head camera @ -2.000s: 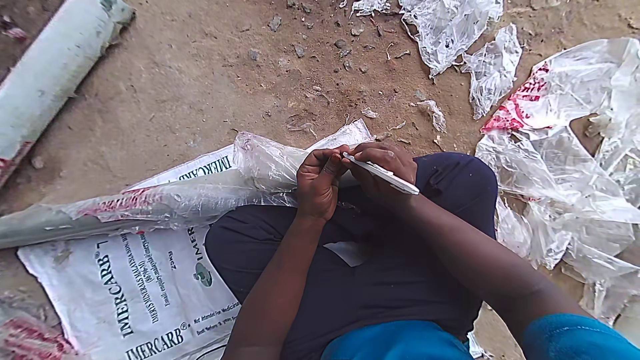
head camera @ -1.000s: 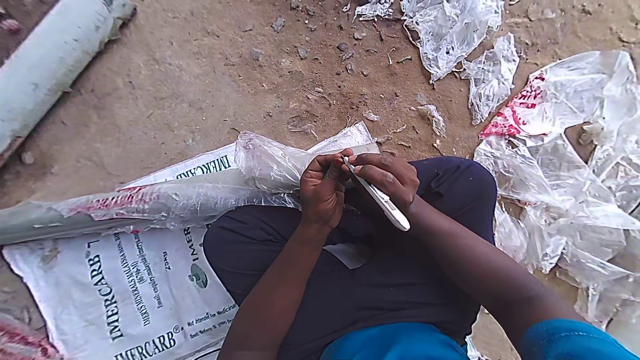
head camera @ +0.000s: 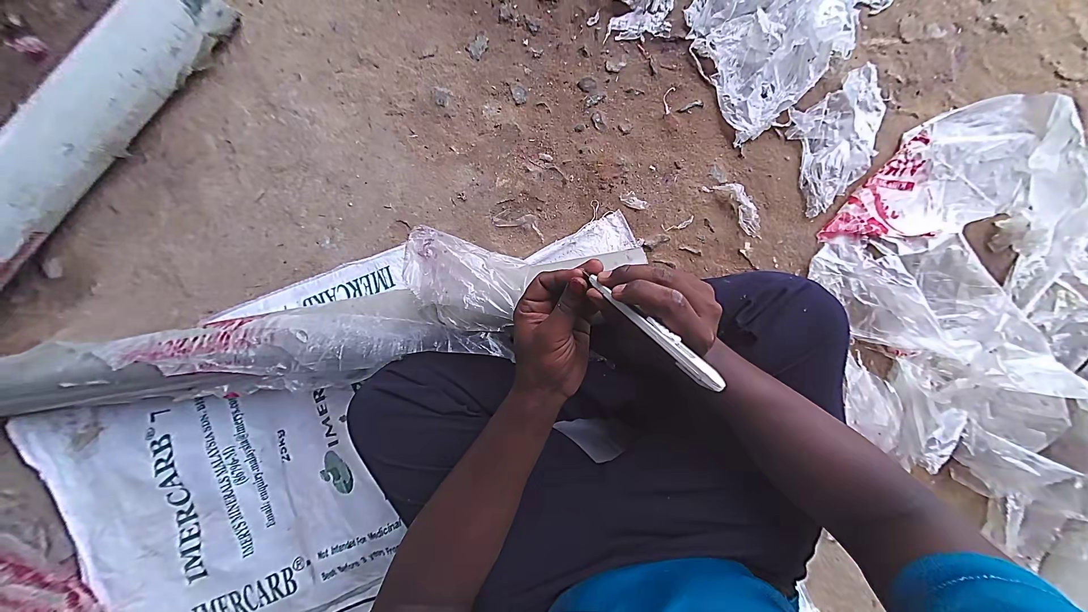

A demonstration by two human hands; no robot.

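Note:
Above my lap, my right hand [head camera: 667,302] is closed around a slim white tool [head camera: 671,344], perhaps a utility knife; its thin end points toward the fingers of my left hand. My left hand [head camera: 554,327] pinches something small at that tip, too hidden by the fingers to name. Just beyond and to the left, a long roll [head camera: 255,344] wrapped in clear plastic film with red print lies across a printed white woven sack [head camera: 280,476], passing behind my hands.
Torn clear plastic film [head camera: 952,314], partly printed red, is spread on the dirt at the right. More crumpled film [head camera: 765,59] lies at the top. A second pale roll [head camera: 93,119] rests at the upper left. Small stones [head camera: 478,47] dot the ground.
Between the first earlier frame and now, the white tool's far end has swung down toward my body. Both hands stay close together above my lap.

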